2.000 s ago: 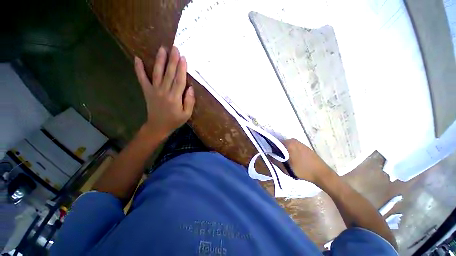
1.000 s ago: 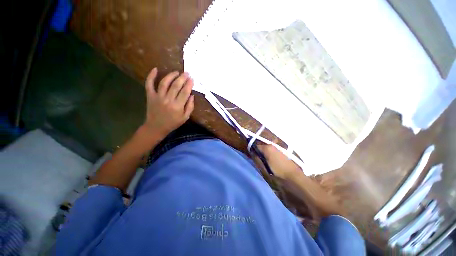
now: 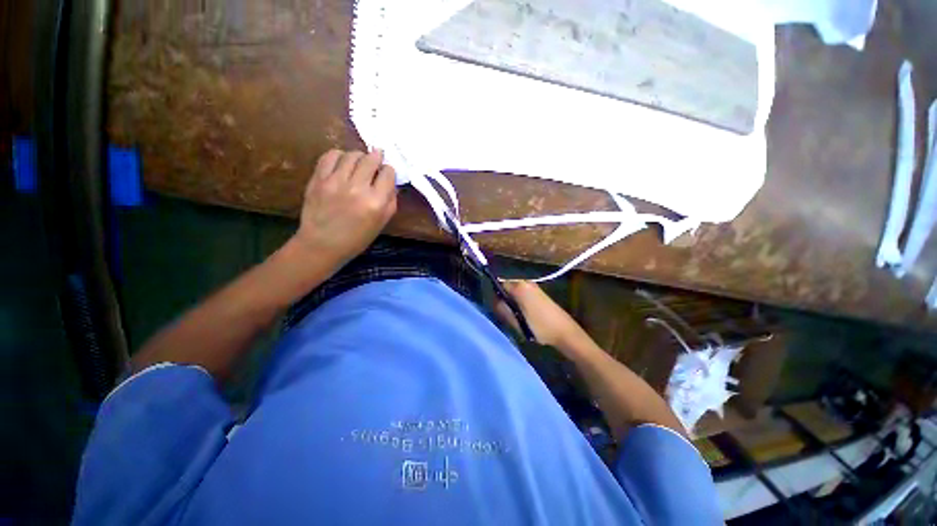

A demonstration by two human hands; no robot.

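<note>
The white fabric lay (image 3: pixel 575 139) lies on the brown table (image 3: pixel 236 113). A flat grey metal weight (image 3: pixel 606 62) rests on it. My left hand (image 3: pixel 351 200) is at the lay's left corner, its fingertips at the edge; whether it pinches the cloth is unclear. My right hand (image 3: pixel 536 313) is closed around the black handles of the fabric shears (image 3: pixel 506 298), below the table edge. The blades point up and left towards the lay's corner, with white strips around them. Thin white offcuts (image 3: pixel 545 220) trail from the lay's front edge and around the shears.
Narrow white cut pieces (image 3: pixel 902 175) lie on the table at the far right. A cardboard box (image 3: pixel 755 360) with white scraps (image 3: pixel 704 385) stands below the table on the right. A dark rail (image 3: pixel 82 205) crosses the table's left end, with blue tape (image 3: pixel 124 176) beside it.
The view has turned, so the table edge now runs more level. My right hand and the shears have moved away from the lay's right part towards its left corner. The offcuts hang more loosely.
</note>
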